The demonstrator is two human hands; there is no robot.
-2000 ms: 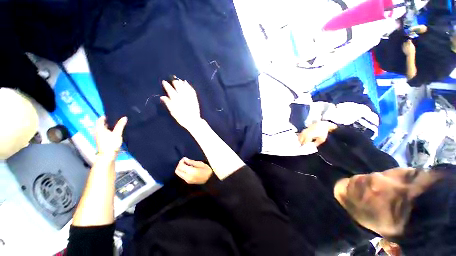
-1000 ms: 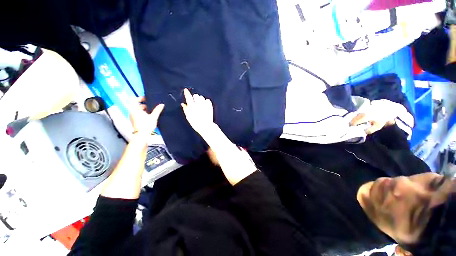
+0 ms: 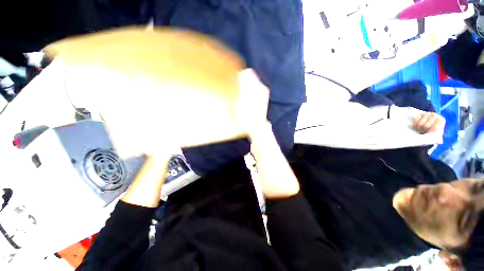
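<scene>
A large tan pattern template [image 3: 180,63] is lifted over the navy garment piece [image 3: 281,69], blurred and washed out white in its lower part. My right hand [image 3: 255,98] grips its right edge. My left wrist [image 3: 155,159] meets its lower left edge; that hand's fingers are lost in the glare, so its grip cannot be told. The template covers the middle and left of the navy piece. The navy flap pocket shows only in part, right of my right hand.
A grey machine end with a round grille [image 3: 107,168] and a control panel [image 3: 176,166] stand at left. At right, a person's hand [image 3: 429,123] rests on a light panel [image 3: 350,129], near a blue crate [image 3: 450,108]. A pink-red cone [image 3: 432,8] lies at upper right.
The template has come from the left, beside the machine, to over the navy piece. My right hand has left the cloth and taken its edge. The other person's hand has moved right along the light panel.
</scene>
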